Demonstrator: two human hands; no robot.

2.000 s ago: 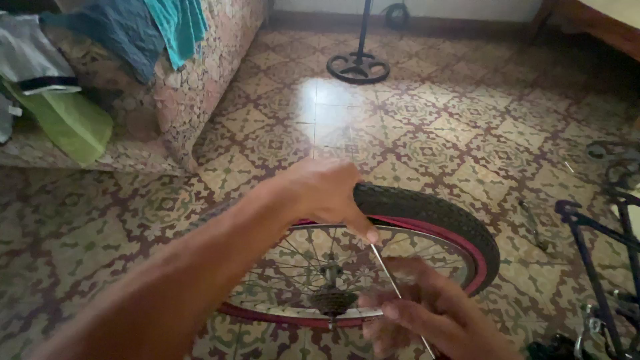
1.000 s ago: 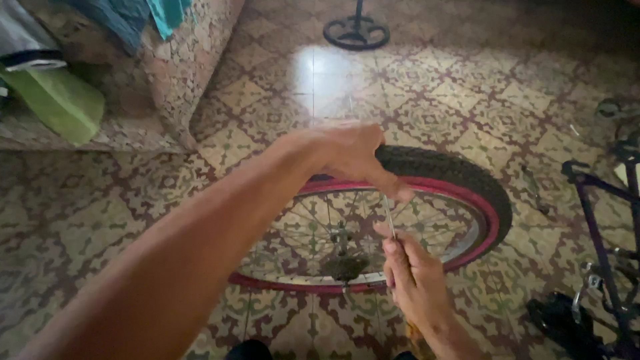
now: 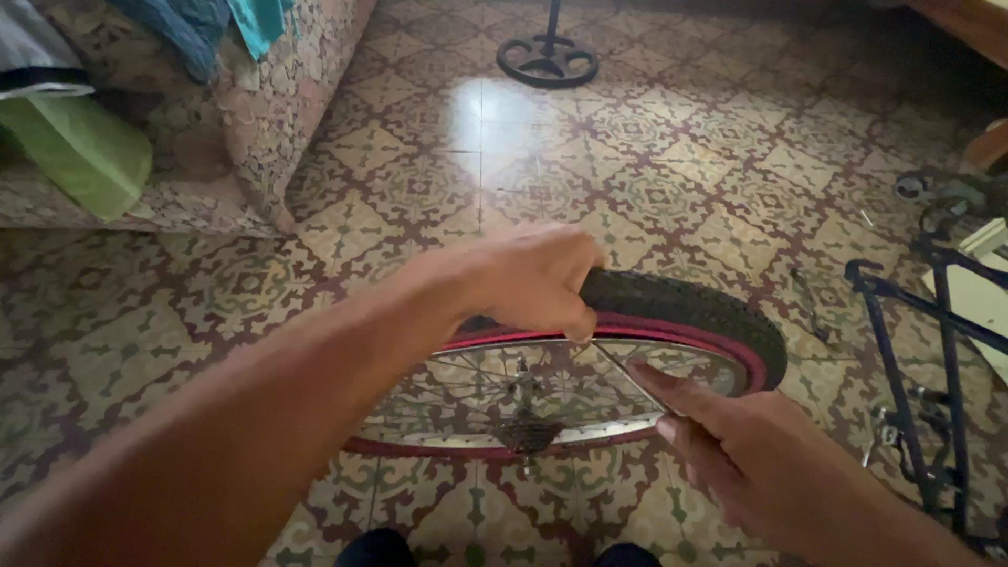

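Observation:
A bicycle wheel with a black knobbly tyre (image 3: pixel 693 303) and a pinkish-red rim (image 3: pixel 669 327) is tilted in front of me. My left hand (image 3: pixel 535 279) grips the tyre at the wheel's far upper side, its thumb at the rim edge. A thin metal rod-like tool (image 3: pixel 630 376) runs from beside that thumb down to my right hand (image 3: pixel 732 441), which holds it between thumb and fingers; the handle is hidden in the palm. The rear sprocket cassette (image 3: pixel 528 431) sits at the hub, low in the wheel, among thin spokes.
A dark bicycle frame (image 3: pixel 898 378) lies at the right, with metal parts near it. Cloth-covered furniture (image 3: pixel 260 118) with a green cloth (image 3: pixel 87 157) stands at upper left. A round black stand base (image 3: pixel 547 63) is on the patterned tile floor (image 3: pixel 425 189). My feet show at the bottom edge.
The right hand has moved outward to the right from the rim, and the tool is slanted where it was nearly upright a second ago. The left hand stays on the tyre.

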